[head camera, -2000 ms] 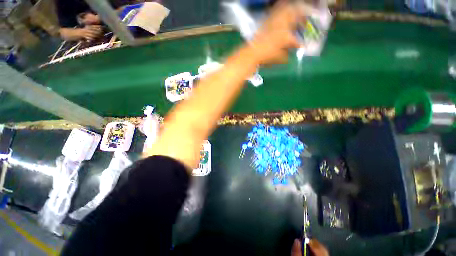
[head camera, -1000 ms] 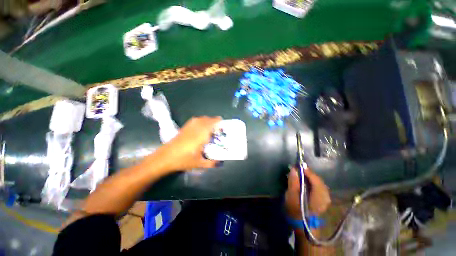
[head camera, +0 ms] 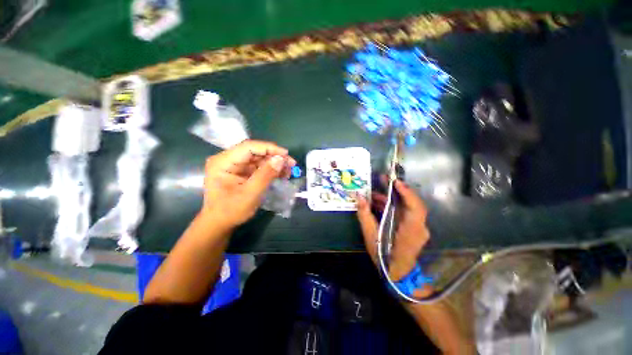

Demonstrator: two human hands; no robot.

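An open white housing with a circuit board (head camera: 339,179) lies face up on the dark bench in front of me. My left hand (head camera: 244,177) is just left of it, its fingertips pinching a blue disc component (head camera: 296,171). My right hand (head camera: 398,220) is at the housing's right side and holds a soldering iron (head camera: 394,166) with its tip pointing away from me. A finger of this hand is at the housing's lower right edge. A loose pile of blue discs (head camera: 398,87) lies beyond the iron's tip.
Two white housings (head camera: 77,130) (head camera: 126,104) with bagged cords lie at the left. A bagged cord (head camera: 220,123) lies beyond my left hand. Dark trays with metal bits (head camera: 490,177) are at the right. The iron's cable (head camera: 487,258) loops rightward. Another housing (head camera: 154,17) is on the green conveyor.
My left hand has let go of the housing, moved left and now holds a blue disc. The housing lies face up, nearer my right hand. The view has shifted, with the pile higher in frame.
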